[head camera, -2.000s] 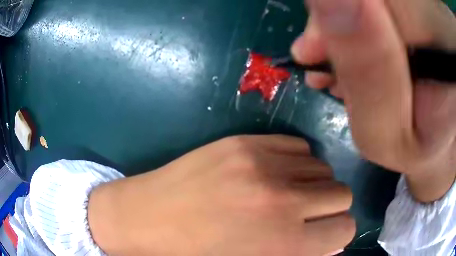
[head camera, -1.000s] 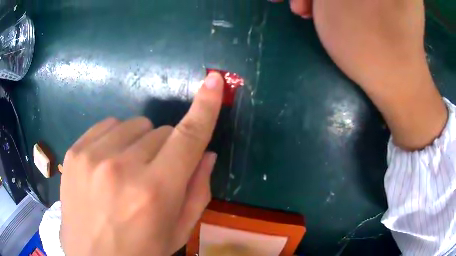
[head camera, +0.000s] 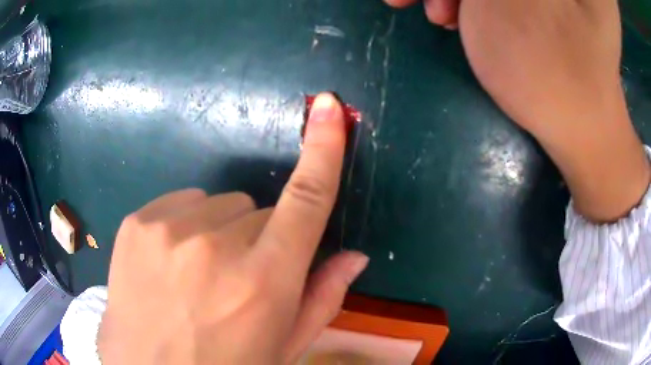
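A small red patch (head camera: 352, 117) lies on the scratched green mat (head camera: 442, 235), near the upper middle. My left hand (head camera: 228, 264) is at the lower left and centre, with its index finger stretched out and the fingertip pressed on the patch, covering most of it. The other fingers are curled and the thumb points to the right; nothing shows held in this hand. My right hand (head camera: 535, 71) is at the upper right, cut off by the top edge. Most of its fingers are out of the picture, so whether it holds anything is hidden.
An orange-red framed plate (head camera: 400, 321) with a pale centre is at the bottom, partly behind my left hand. A small cream block (head camera: 63, 229) lies at the left. A clear glass bottle (head camera: 27, 65) is at the upper left edge. A black box (head camera: 16, 207) is at the left edge.
My left hand has moved up from beside the patch and now presses its index finger on it. My right hand has moved up and away, and its black tool has left view. The orange-red frame now shows.
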